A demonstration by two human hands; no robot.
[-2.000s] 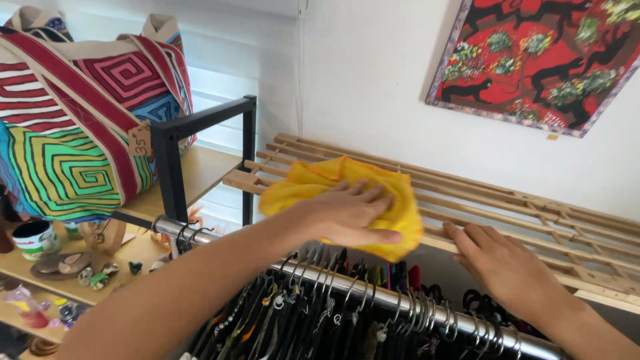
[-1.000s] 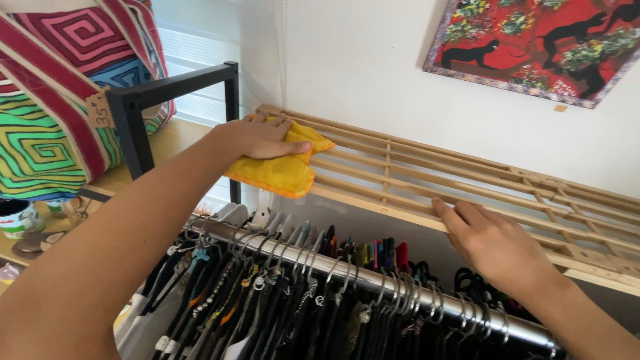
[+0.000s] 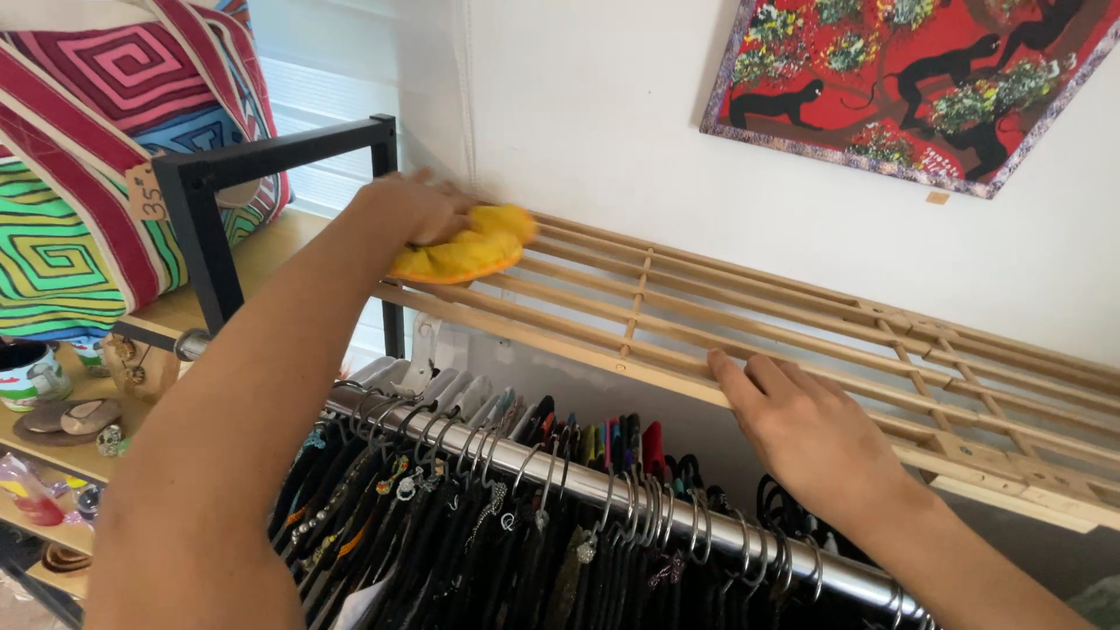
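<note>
My left hand (image 3: 416, 210), somewhat blurred, holds a bunched yellow cloth (image 3: 477, 249) with an orange edge against the left end of a slatted wooden shelf (image 3: 582, 328). Part of the cloth is hidden beneath the fingers. Farther right, my right hand (image 3: 801, 429) rests on the shelf's front rail, its fingertips over the edge and no object seen in it. The shelf runs along the white wall, above a chrome clothes rail (image 3: 573, 477).
Many black items on metal hangers (image 3: 490, 525) fill the rail. At left stand a black metal frame (image 3: 210, 227), a patterned bag (image 3: 87, 166) and small wares on wooden shelves (image 3: 66, 455). A red painting (image 3: 892, 79) hangs at upper right.
My left hand has moved with the yellow cloth from farther right along the slatted shelf to its left end. The right hand stays at the front rail.
</note>
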